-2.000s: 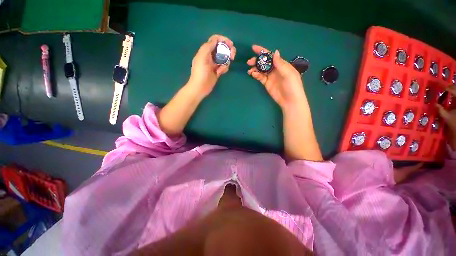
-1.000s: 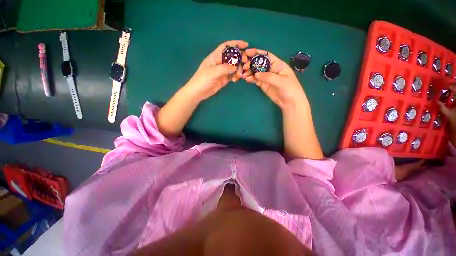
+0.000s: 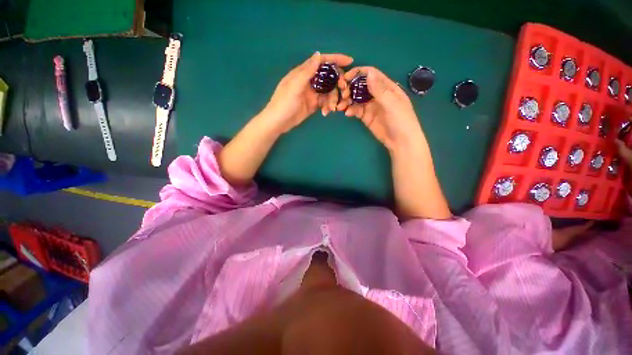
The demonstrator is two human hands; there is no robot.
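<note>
My left hand [image 3: 298, 97] holds a round watch head [image 3: 325, 78] with its dark glossy face turned up. My right hand [image 3: 388, 111] holds a second dark watch head [image 3: 360, 89], its face also up and partly behind my thumb. The two hands are close together above the green mat [image 3: 319, 159], fingertips nearly touching. A loose watch head [image 3: 422, 80] lies on the mat right of my right hand. Another loose watch head [image 3: 465, 93] lies further right. Both loose ones show dark faces.
A red tray [image 3: 511, 128] of round watch heads is at the right, with another person's hand [image 3: 626, 151] at its edge. Two light-strapped smartwatches [image 3: 163, 96] and a pink pen-like piece [image 3: 63, 93] lie left. A green board [image 3: 80, 17] is at upper left.
Two seconds ago my hands were apart and the left watch head showed its pale back; now they are together with both dark faces up. Since one second ago, both heads have tilted slightly.
</note>
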